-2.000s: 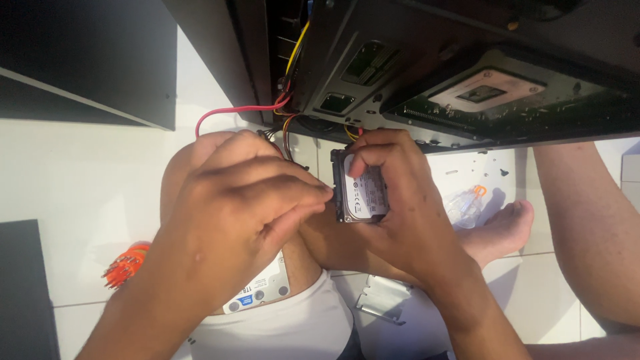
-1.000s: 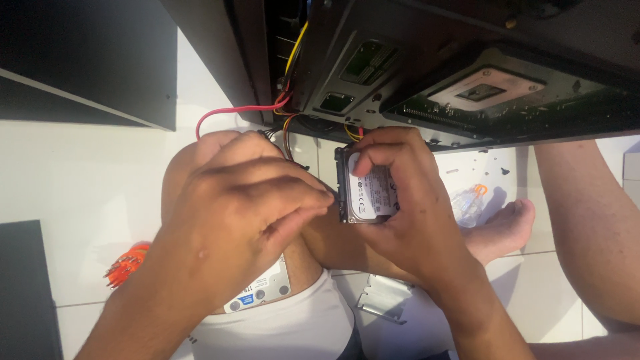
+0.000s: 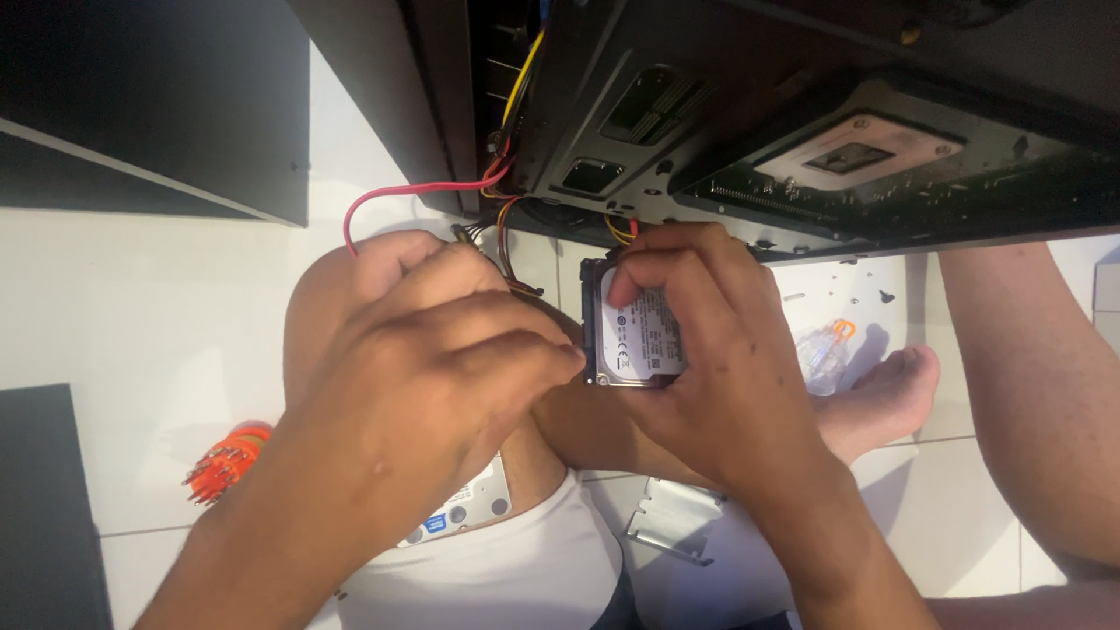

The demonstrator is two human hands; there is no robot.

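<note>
My right hand [image 3: 709, 341] grips a small 2.5-inch hard drive [image 3: 626, 341] by its sides, with the labelled face towards me and its dark connector edge to the left. My left hand [image 3: 437, 367] has its fingertips pinched together at the lower end of that edge; whether anything is between them is hidden. A red cable [image 3: 420, 188] curves out of the black computer case [image 3: 647, 197] and disappears at the knuckles of my left hand. On my lap, partly under my left wrist, lies a larger labelled drive [image 3: 481, 494].
Dark power connectors [image 3: 525, 289] hang below the case. A metal bracket [image 3: 678, 521], an orange bit holder [image 3: 227, 464], loose screws [image 3: 885, 297] and a clear plastic item [image 3: 822, 359] lie on the tiled floor. Dark panels [image 3: 157, 105] stand at left; another person's leg [image 3: 1015, 394] is at right.
</note>
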